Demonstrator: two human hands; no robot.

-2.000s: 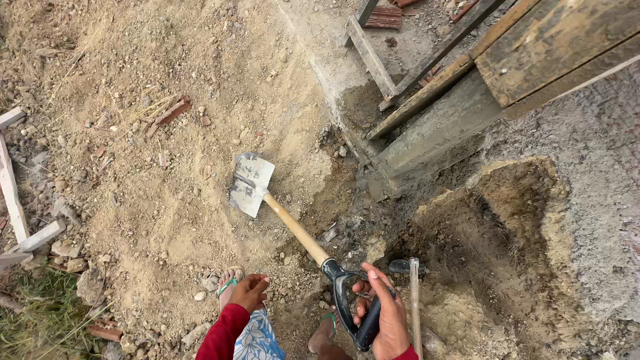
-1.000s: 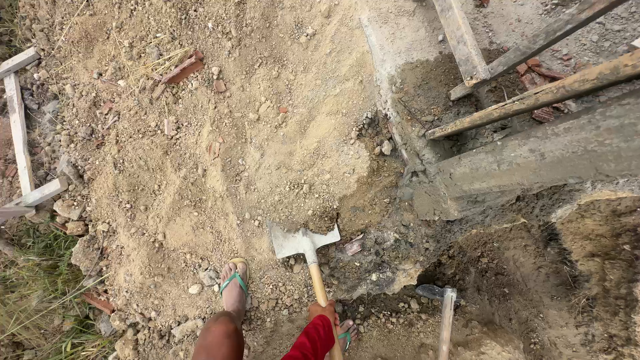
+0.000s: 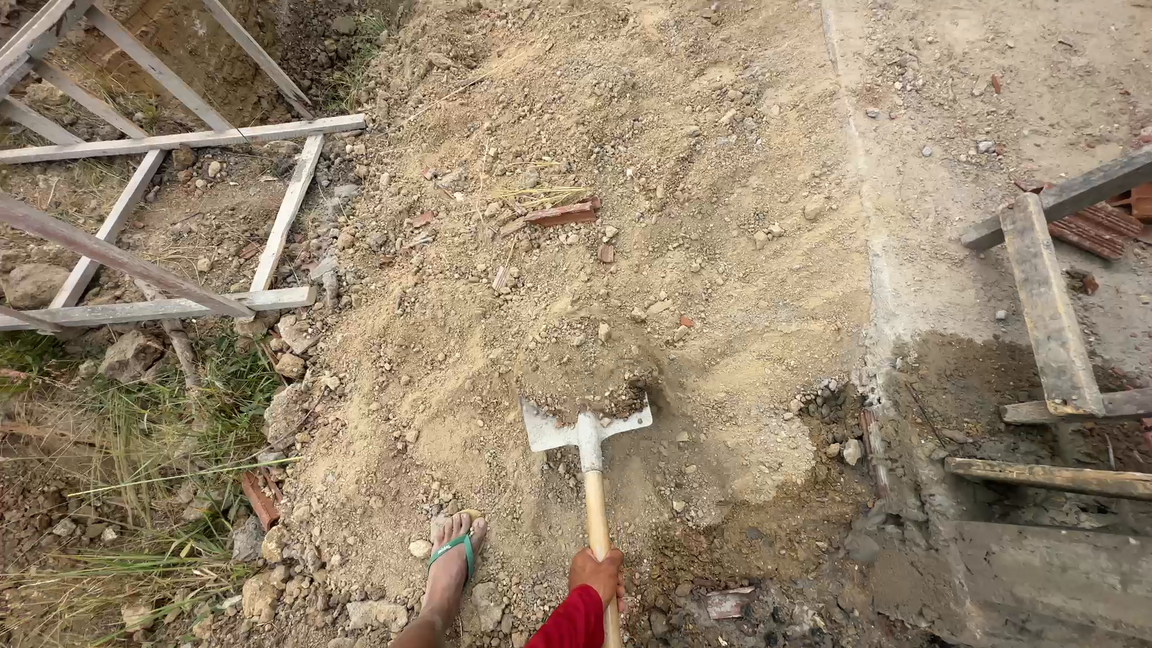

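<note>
My left hand, in a red sleeve, is closed around the light wooden shaft of a shovel at the bottom centre. The shovel's worn, whitish metal blade is partly sunk in loose sandy soil, with dirt and small stones lying on its far part. The lower end of the shaft and the handle grip are cut off by the bottom edge. My right hand is out of view.
A foot in a green-strapped flip-flop stands left of the shovel. Wooden frames lie at the left beside grass and rocks. Broken brick is ahead. At the right are wooden boards and a concrete edge.
My left hand, free two seconds ago, has closed on the shaft. The blade has gone into the soil and now bears dirt. My right hand, earlier at the black handle, has left the view.
</note>
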